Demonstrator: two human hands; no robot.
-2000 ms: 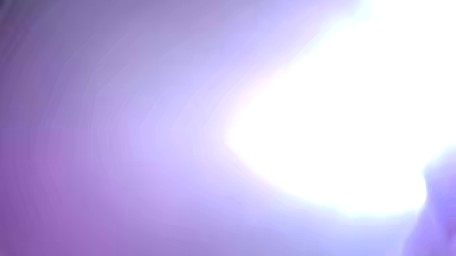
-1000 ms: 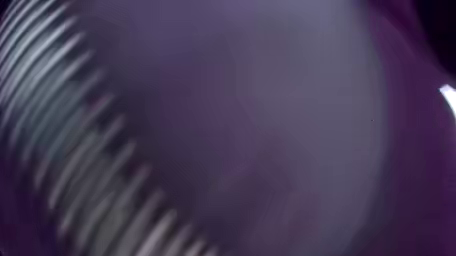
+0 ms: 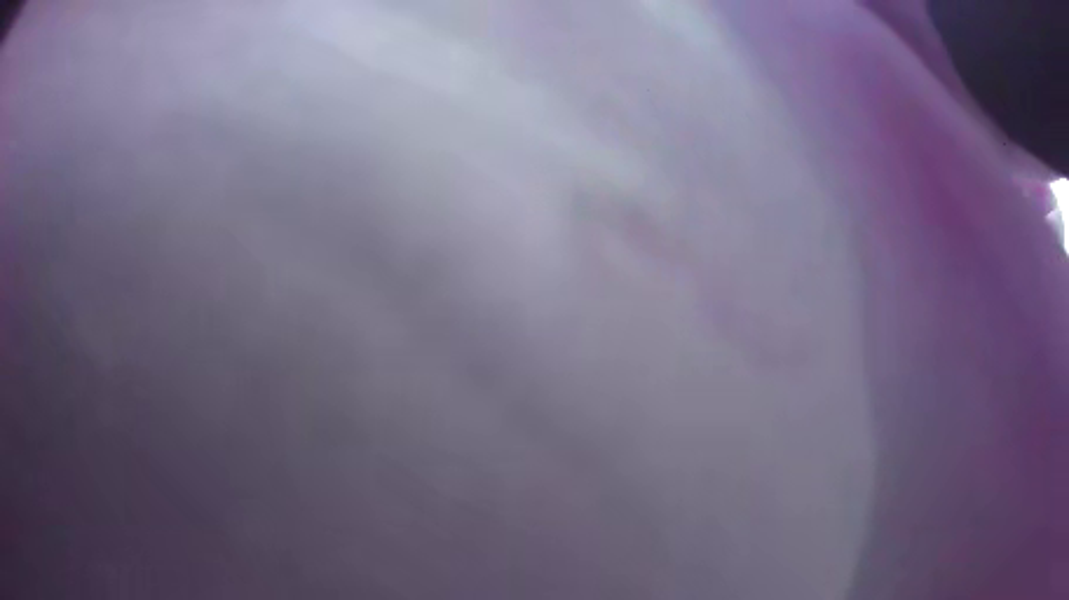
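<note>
A blurred pale grey and lilac surface (image 3: 469, 352), very close to the camera, fills most of the head view. It looks like cloth, but I cannot tell for certain. A purple band of what looks like the jacket (image 3: 961, 305) runs down the right side. Faint pinkish marks show on the pale surface right of the middle. Neither of my hands can be made out, and no work object is visible.
A dark patch (image 3: 1008, 70) lies in the upper right corner. Below it, a small bright white spot (image 3: 1062, 211) shows at the right edge. The surroundings are hidden behind the close surface.
The zipper-like row of ribs at the left has gone out of view. The close surface is brighter than one second ago, and the large white glare of two seconds ago is gone.
</note>
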